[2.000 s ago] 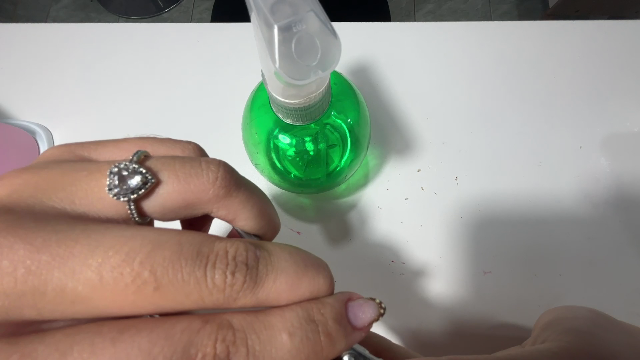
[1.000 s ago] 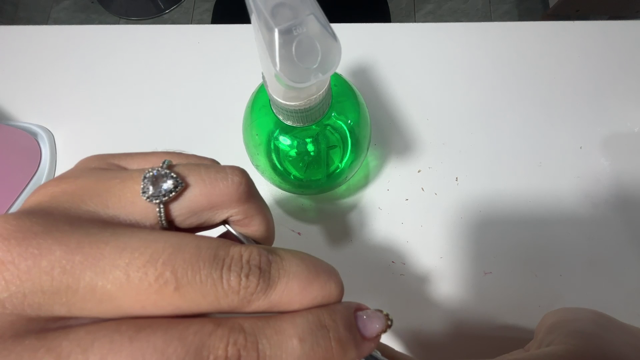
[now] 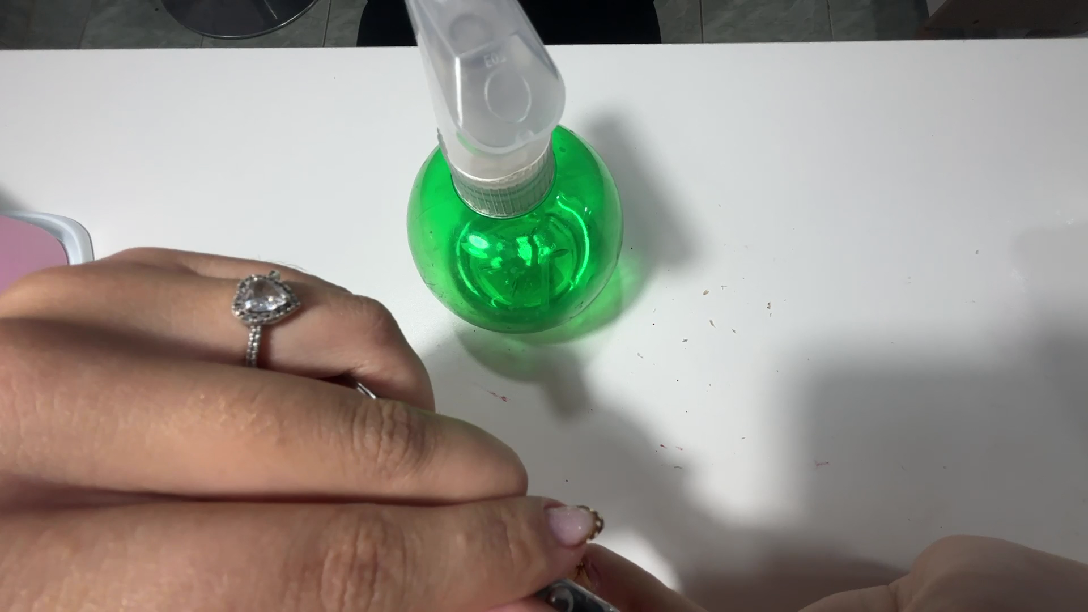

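My left hand (image 3: 280,442) comes in from the left, back upward, with a stone-set ring (image 3: 263,299) on one finger and a decorated nail on the lowest finger. Its fingers are bent around a slim metal tool, of which a sliver (image 3: 364,388) shows between them. A dark, shiny metal piece (image 3: 582,597) is under the lowest fingertip; whether it belongs to the same tool is unclear. At the bottom right, my right hand (image 3: 977,578) is largely cut off. A finger touches or nearly touches the left fingertip; its grip is hidden.
A round green spray bottle (image 3: 518,263) with a clear plastic top stands on the white table (image 3: 807,170) beyond my hands. Small crumbs and reddish shavings lie to its right. A pink object with a white rim (image 3: 72,236) is at the left edge.
Compared with one second ago, my left fingertips have shifted a little left and away from the bottom edge. More of the dark metal piece shows beneath them. The spray bottle has stayed put.
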